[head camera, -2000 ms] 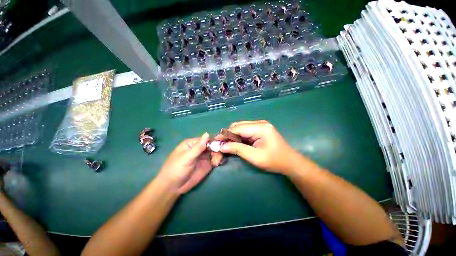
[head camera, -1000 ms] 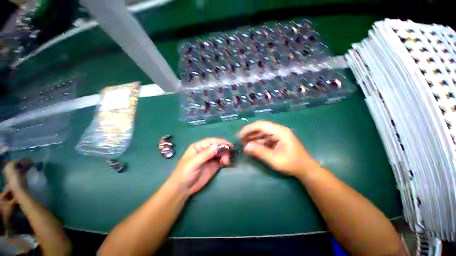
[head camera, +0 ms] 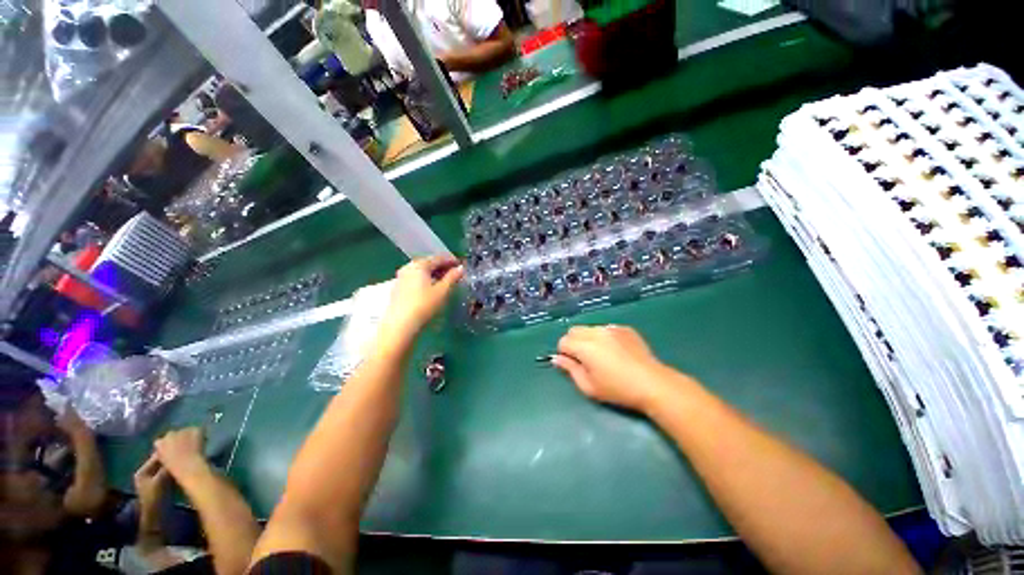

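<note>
My left hand (head camera: 424,290) reaches to the left edge of the clear blister tray (head camera: 606,294), fingertips together at the rim; whether a module is between them I cannot tell. The tray's rows of pockets hold small dark, shiny modules. My right hand (head camera: 606,365) rests low over the green bench, fingers closed on a thin dark tool, likely tweezers (head camera: 546,358), its tip pointing left. A small coppery-silver cluster of loose modules (head camera: 436,373) lies on the bench between my forearms.
A tall stack of white parts trays (head camera: 848,303) stands at right. The clear bag (head camera: 357,337) lies partly behind my left forearm. Another clear tray (head camera: 253,337) is at left. A grey metal post (head camera: 314,146) crosses the bench. Other people's arms show at lower left and across the bench.
My left hand has moved up from the front work area to the tray's left edge. My right hand has lowered slightly, its tool tip now showing. The view has tilted up, showing more of the line.
</note>
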